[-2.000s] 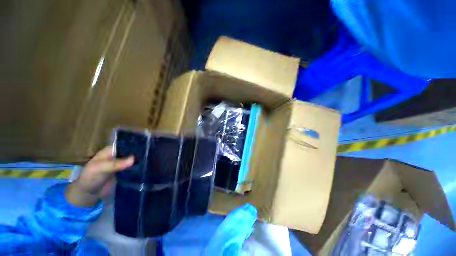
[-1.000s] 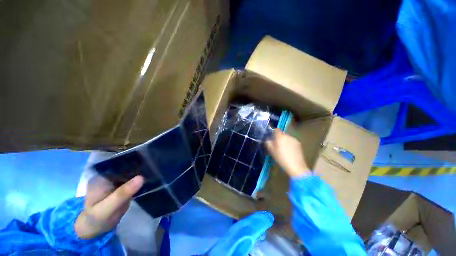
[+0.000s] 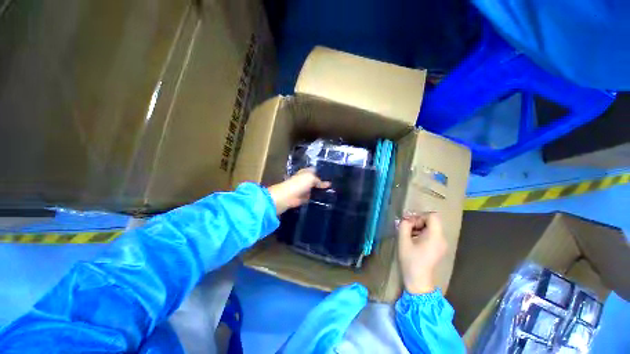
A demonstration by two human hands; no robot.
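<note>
The open brown carton [image 3: 349,110] stands in front of me. Inside, a dark blister tray [image 3: 338,207] lies over other trays, with shiny crinkled film [image 3: 328,148] at their far end. Light-blue divider sheets [image 3: 382,193] stand upright along the right side. My left hand [image 3: 300,190] reaches in from the left and grips the dark tray's left edge, thumb on top. My right hand [image 3: 423,249] is over the carton's right flap [image 3: 432,180], fingertips curled together; whether it pinches something thin is unclear.
A much larger carton [image 3: 103,104] with dark printed characters stands at left. Another open carton [image 3: 497,242] at lower right holds film-wrapped trays [image 3: 549,311]. A blue stool [image 3: 511,76] and a person's blue smock [image 3: 559,34] are at upper right. Yellow-black tape [image 3: 546,193] crosses the floor.
My left hand has brought the dark tray from outside the carton, at left, into it. My right hand entered the carton, then drew back to the right flap.
</note>
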